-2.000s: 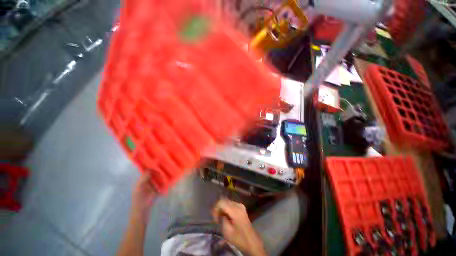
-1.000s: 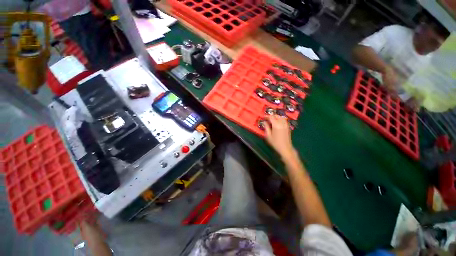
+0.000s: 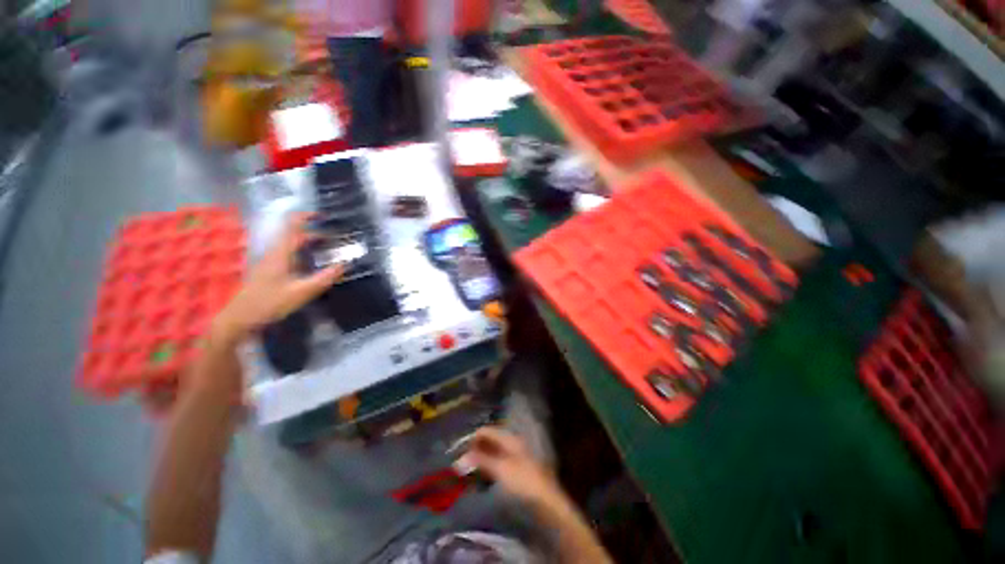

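Note:
My left hand (image 3: 262,292) reaches over the left side of the white machine bed (image 3: 413,171), fingers spread beside the black fixture (image 3: 361,300). A shiny part (image 3: 344,252) sits in the fixture, close to my fingertips; whether they touch it is blurred. My right hand (image 3: 501,457) is low in front of the machine, its fingers pinching a small dark and shiny part (image 3: 465,461). The red parts tray (image 3: 573,256) lies on the bench at right, with dark parts in its right-hand pockets.
A red tray stack (image 3: 165,292) stands left of the machine. The pendant (image 3: 464,262) and a small part (image 3: 409,206) lie on the bed's right. A round-hole tray (image 3: 628,94) and another red tray (image 3: 931,402) are on the green bench (image 3: 760,441). A person is partly visible at right.
My right hand has moved from the parts tray to in front of the machine, now with a small part. My left hand has moved from the left tray stack to the fixture. The view has shifted.

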